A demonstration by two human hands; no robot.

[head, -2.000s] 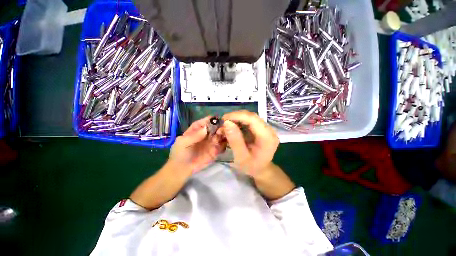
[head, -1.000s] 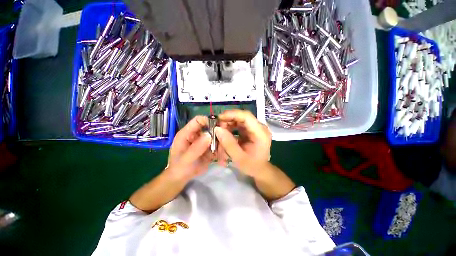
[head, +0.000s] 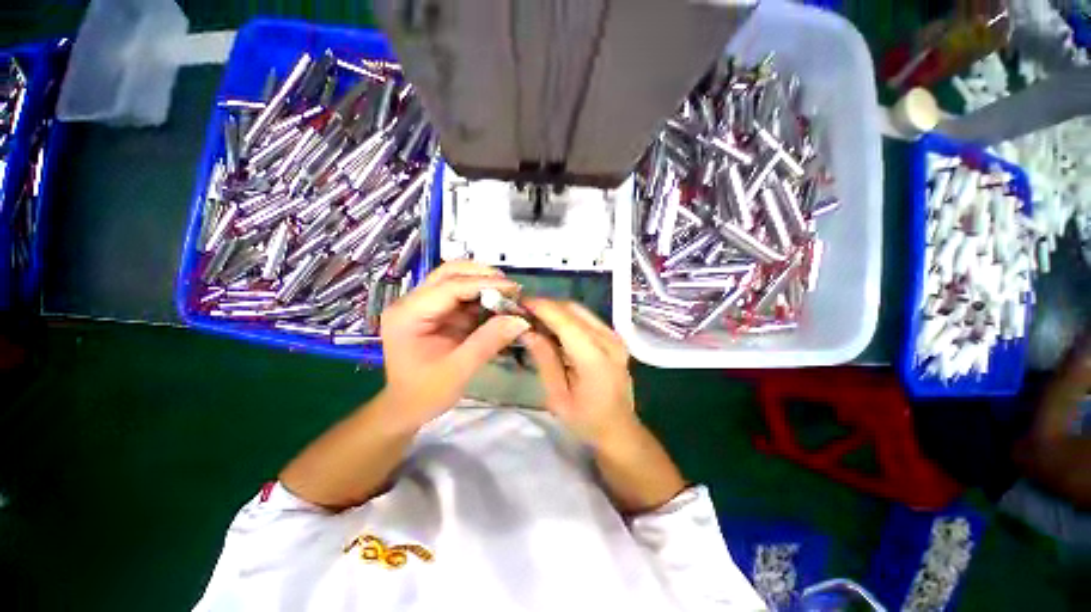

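My left hand (head: 440,341) and my right hand (head: 577,365) meet in front of the press (head: 538,96). A small silver tube (head: 493,300) shows between my left thumb and fingers, tilted. The fingertips of my right hand touch or nearly touch its lower end; the fingers hide part of it, so I cannot tell if my right hand grips it. The white press fixture (head: 488,227) lies beyond my hands, under the press. The blue parts tray (head: 189,281) on the left and the translucent white bin (head: 855,263) on the right hold many silver tubes.
A small clear plastic box (head: 126,66) is at the upper left. A blue tray (head: 915,359) of white parts stands at the right, beside a pale-capped bottle (head: 916,110). A red stool (head: 855,418) is below the bench. Another person's arm (head: 1065,412) shows at the right edge.
The tube was upright between both hands; now it is tilted, with its upper end at my left fingers. My left hand has risen slightly. The view has shifted and turned a little.
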